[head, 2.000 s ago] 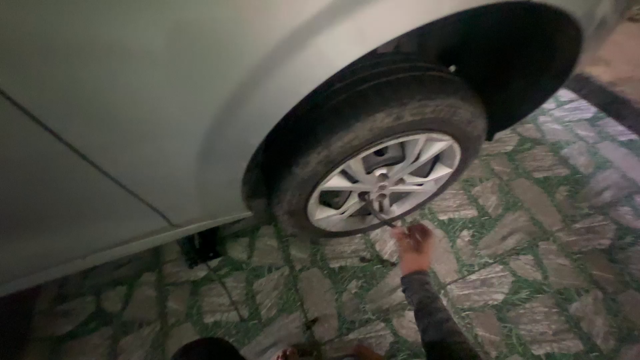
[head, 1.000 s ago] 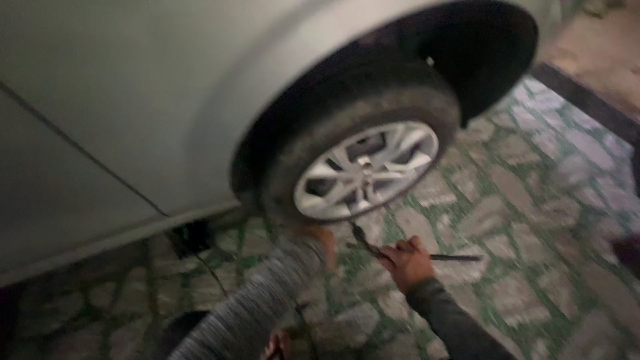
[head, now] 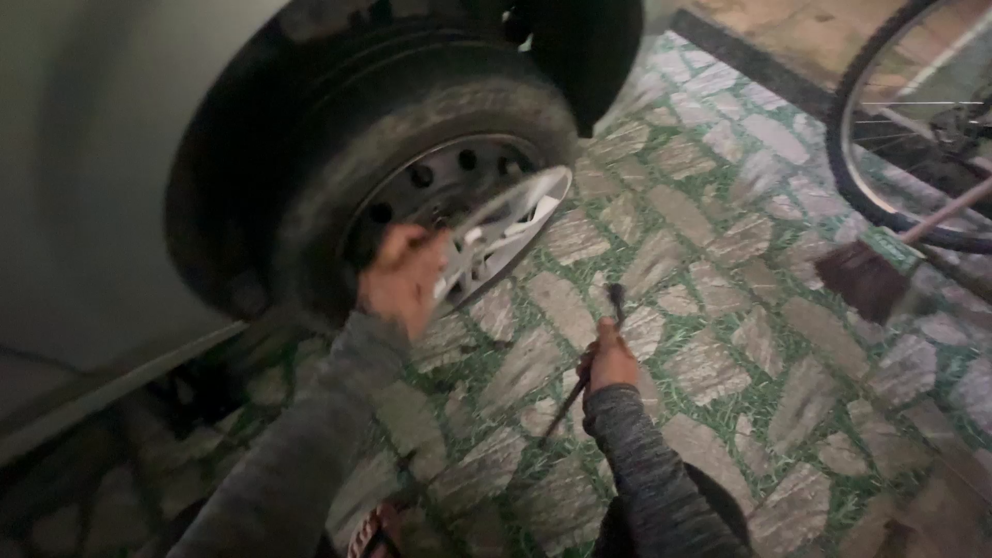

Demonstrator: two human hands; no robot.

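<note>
My left hand [head: 403, 275] grips the near edge of a silver plastic wheel cover [head: 508, 232], which is tilted away from the dark steel wheel [head: 422, 186]. The tire [head: 465, 93] around that wheel sits in the arch of a light-coloured car. My right hand [head: 611, 358] is closed around a dark metal lug wrench [head: 564, 411], held over the paving to the right of the wheel, its socket end up and its thin end down. Blur hides how my left fingers lie on the cover.
A bicycle wheel [head: 845, 147] and a broom head [head: 864, 279] are at the right. Under the car's sill is a dark object [head: 194, 399], perhaps a jack. The ground is stone-patterned paving [head: 705, 364]. My foot in a sandal [head: 376, 535] shows at the bottom.
The wheel cover, seated on the wheel in both earlier frames, is now off its face in my left hand. My right hand has drawn the wrench away from the wheel. The view has shifted right.
</note>
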